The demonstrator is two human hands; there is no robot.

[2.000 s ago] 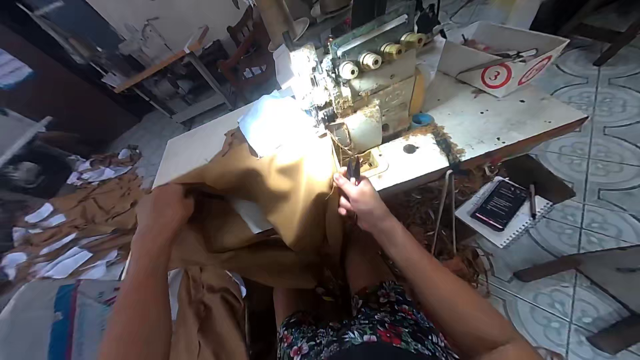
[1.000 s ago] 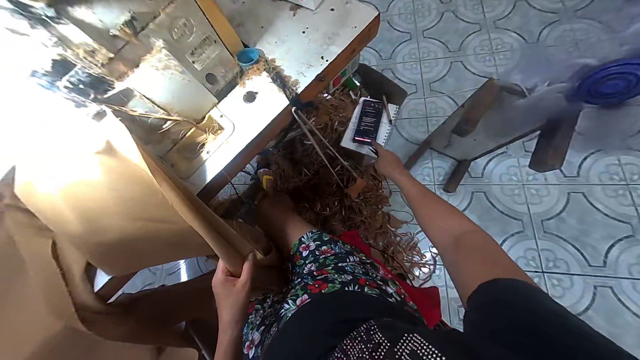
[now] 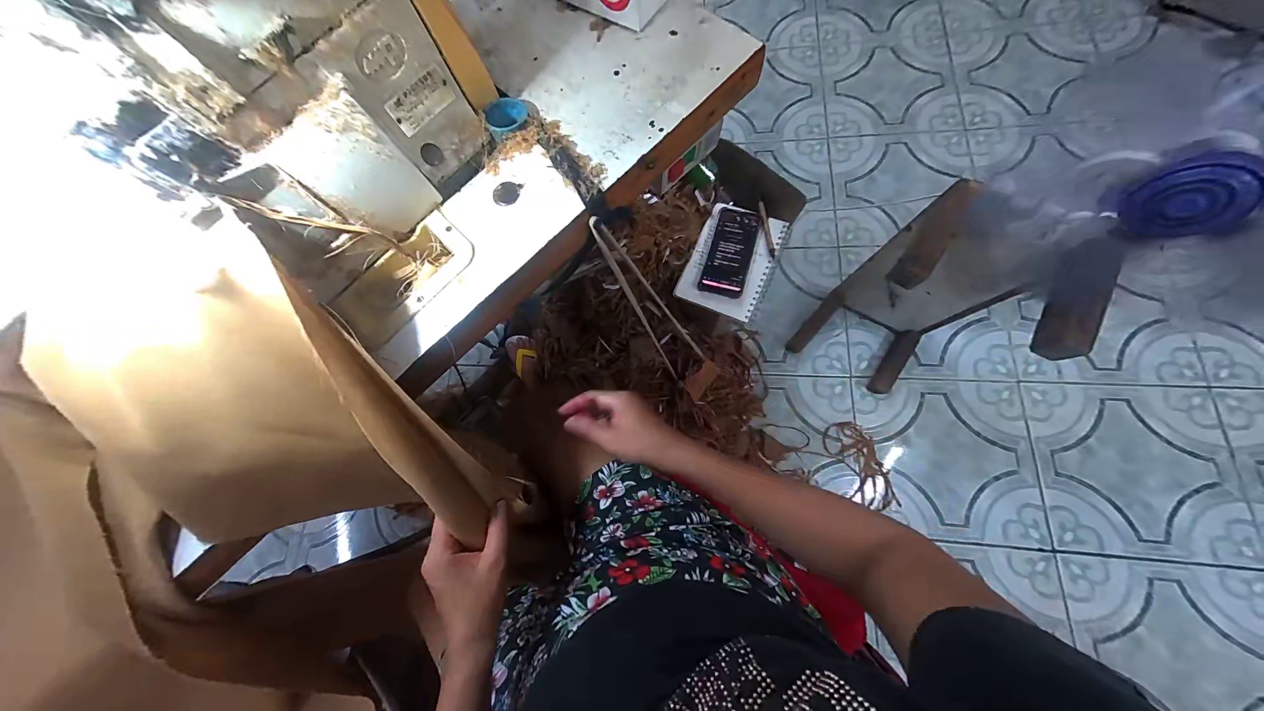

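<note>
My left hand (image 3: 464, 573) pinches the edge of a large tan fabric piece (image 3: 237, 395) between thumb and fingers. The cloth spreads from there to the left, and its upper part lies brightly lit against the sewing machine (image 3: 385, 99). Above my lap, at the knee, my right hand (image 3: 612, 423) hovers with its fingers loosely curled; no object shows in it. A phone (image 3: 731, 252) with a lit screen lies on a spiral notebook (image 3: 766, 280), and a pencil-like stick (image 3: 766, 229) rests beside it. Both are up and to the right of my right hand.
The machine's table (image 3: 681, 109) has a wooden edge and carries a small blue cup (image 3: 506, 116) near brown lint. Below it, brown fabric scraps (image 3: 632, 316) cover the floor. An overturned wooden stool (image 3: 913, 267) and a blue round object (image 3: 1195, 193) are to the right.
My right hand was at the cloth by the machine, then beside the phone, and is now back over my lap. The left hand keeps hold of the fabric. The view has swung right and down.
</note>
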